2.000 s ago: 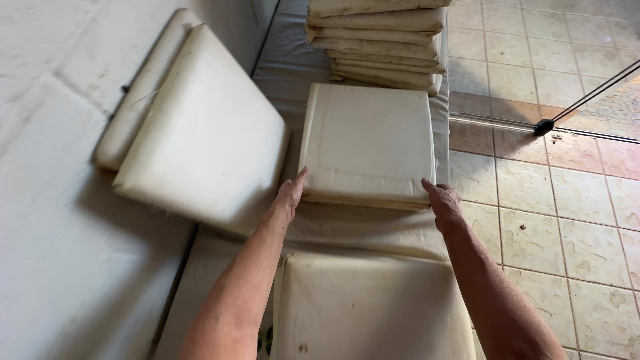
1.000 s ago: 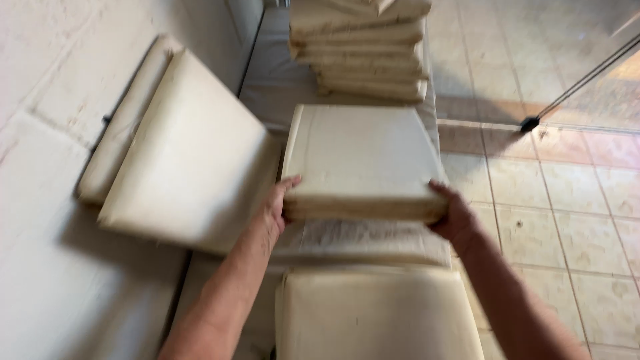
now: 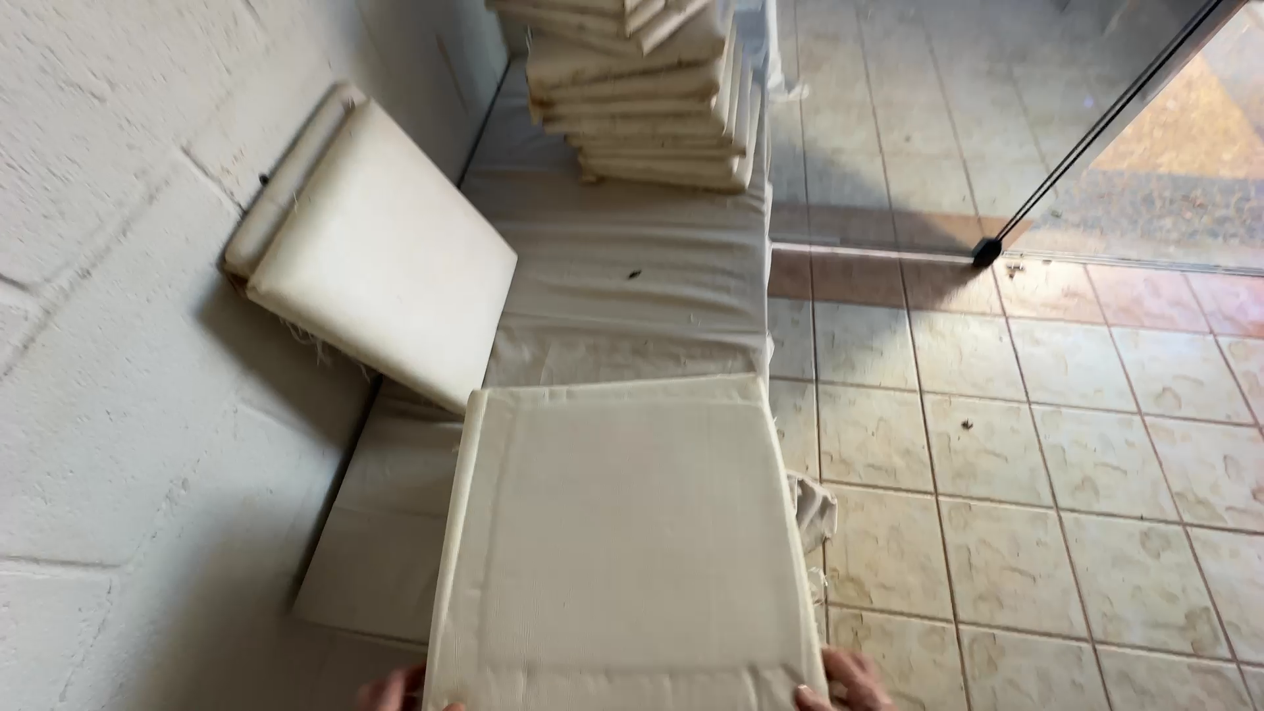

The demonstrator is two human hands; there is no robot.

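A square cream fabric-covered cushion point(image 3: 632, 533) fills the lower middle of the head view. At its near left corner my left hand point(image 3: 400, 688) grips the edge, partly cut off by the frame. My right hand point(image 3: 844, 681) holds the near right corner, thumb on top and fingers at the side. Whatever lies directly beneath this cushion is hidden. Two more pale cushions lean against the wall on the left, the front one point(image 3: 395, 257) showing its broad face and loose threads along its lower edge.
A stack of folded cream fabric pieces or covers point(image 3: 652, 109) rests at the far end of a grey cloth-covered bench point(image 3: 632, 286). A white block wall point(image 3: 118, 395) borders the left. Tiled floor point(image 3: 987, 444) and a glass door with a black bottom fitting point(image 3: 986, 252) are on the right.
Both hands have lifted the cushion from the middle of the bench and brought it toward me. Grey cloth now shows where it lay. The leaning cushions have stayed put.
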